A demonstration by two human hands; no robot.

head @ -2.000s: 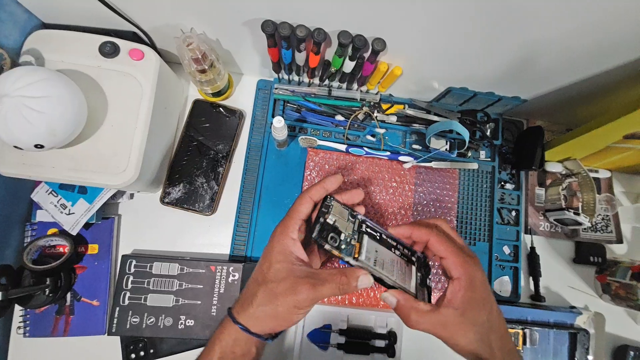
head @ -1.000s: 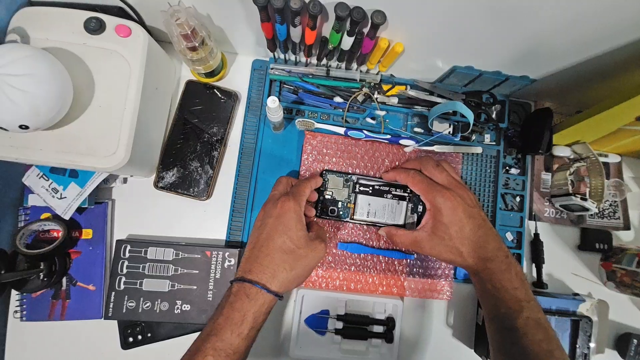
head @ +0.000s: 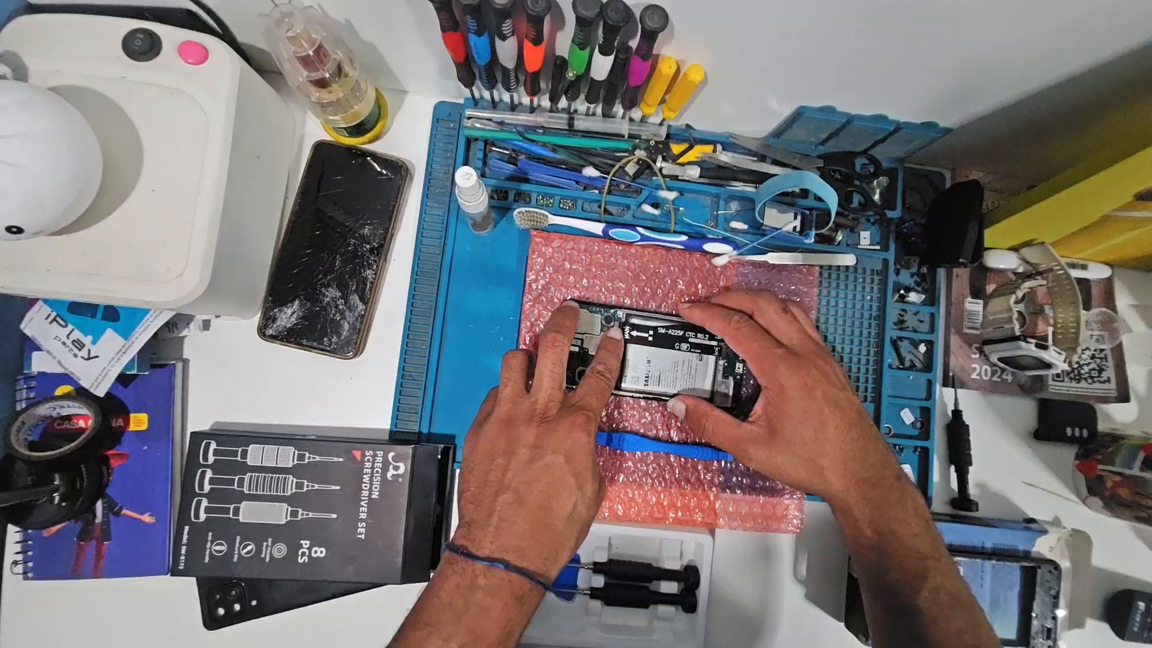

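Observation:
An opened smartphone, its battery and circuit board exposed, lies face down on pink bubble wrap over a blue silicone repair mat. My left hand rests on its left end, the fingertips on the board area. My right hand spans the right end, the fingers at the upper edge and the thumb at the lower edge. Just below the phone a blue plastic pry tool lies on the wrap, partly under my right hand. A blue and white toothbrush lies above.
Screwdrivers stand behind the mat. A phone with cracked glass lies left, beside a white machine. Near the front are a black screwdriver-set box and a white tray with small screwdrivers. A small bottle stands on the mat.
The phone, held tilted up in both hands two seconds ago, now lies flat on the bubble wrap. Since one second ago my left fingers have moved from its left edge onto the board area.

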